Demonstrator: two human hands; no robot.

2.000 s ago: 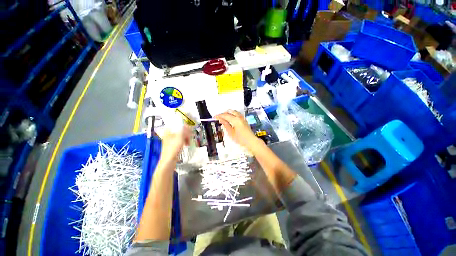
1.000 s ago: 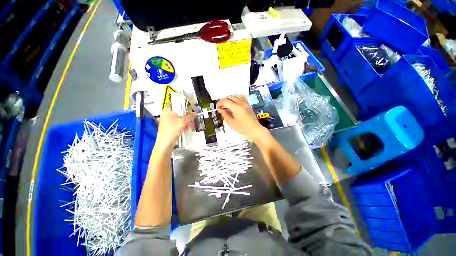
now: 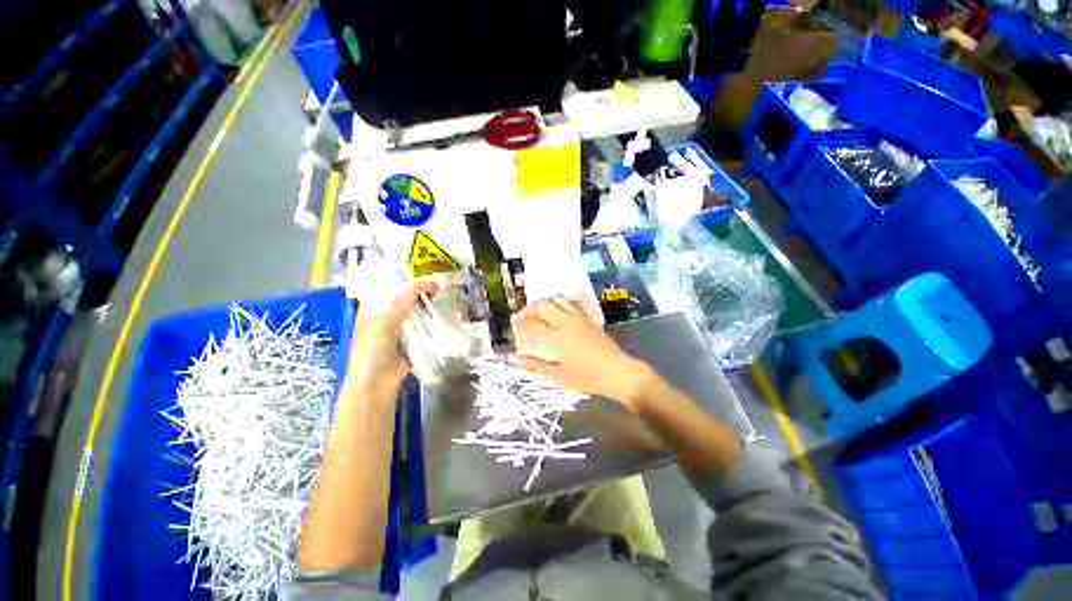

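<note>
My left hand is left of the dark upright fixture and holds a bunch of thin white rods. My right hand lies at the lower right of the fixture, palm down over the top of the loose rod pile. Its fingertips are blurred, and I cannot tell whether it grips a rod. The pile rests on a dark metal plate. No rod is seen across the fixture.
A blue tote heaped with white rods stands at the left. The white machine panel is behind the fixture, with red-handled scissors on its ledge. A clear plastic bag, blue bins and a blue stool are at the right.
My right hand has moved down from the fixture to the top of the pile. The rod held across the fixture is no longer seen there. My left hand still holds the bunch. The camera view has shifted.
</note>
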